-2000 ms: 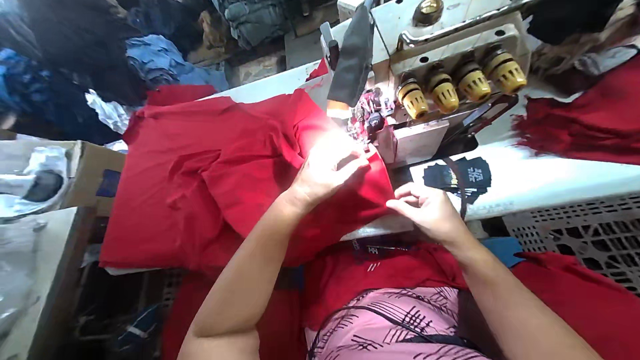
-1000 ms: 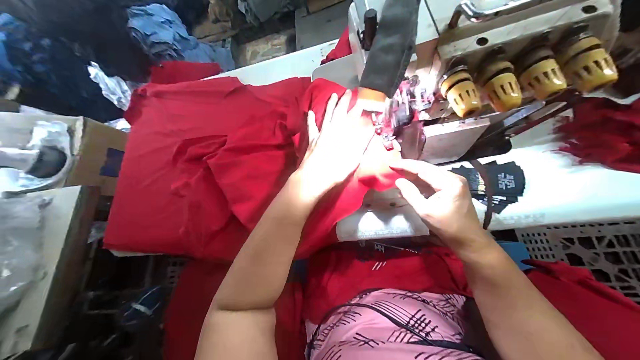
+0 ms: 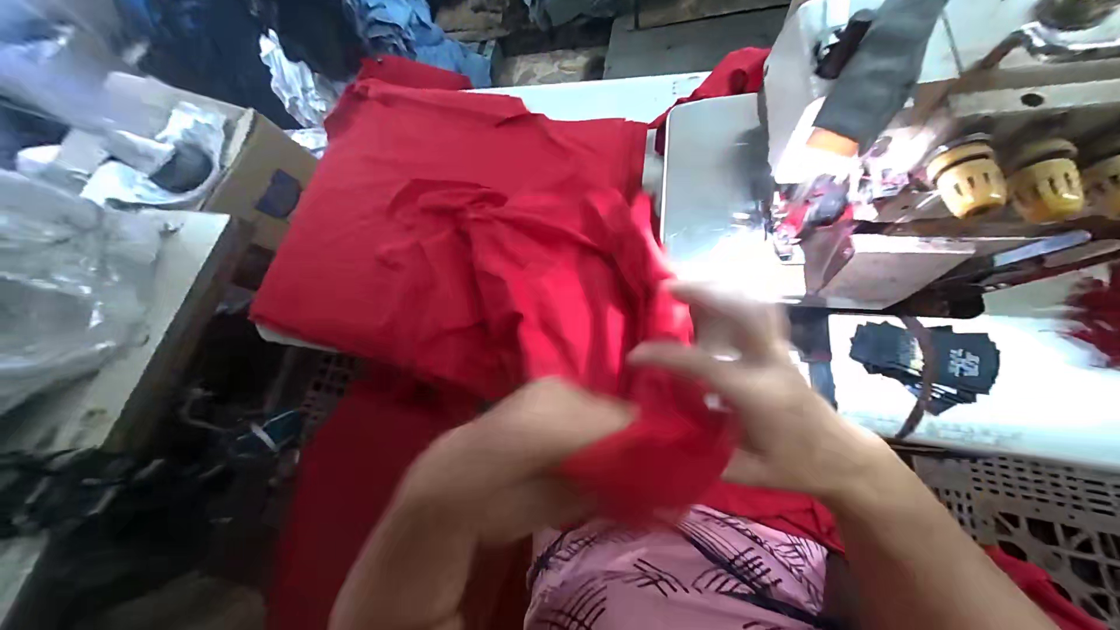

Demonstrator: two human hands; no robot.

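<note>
Red fabric point(image 3: 455, 262) lies in a folded, crumpled pile left of a sewing machine point(image 3: 875, 254) with an overlock-style head. My left hand point(image 3: 542, 446), blurred, is at the near edge of the fabric, its fingers hidden under a bunched red piece, which it appears to grip. My right hand point(image 3: 744, 376), blurred too, is beside that bunched piece with thumb and fingers spread; whether it pinches any cloth I cannot tell. Both hands are in front of the machine, over my lap. The machine's metal plate point(image 3: 713, 175) shows bare beside the presser foot area.
Yellow tension knobs point(image 3: 969, 179) line the machine's front. Black labels point(image 3: 927, 363) bearing writing lie on the white table at right, crossed by a brown strap. A cardboard box point(image 3: 262, 166) and plastic bags point(image 3: 70, 289) are at left. A plastic crate point(image 3: 1032, 516) stands lower right.
Both hands have left the needle area and come back toward my body, drawing the cloth edge off the machine plate. The cloth is now bunched between them. The view has shifted left.
</note>
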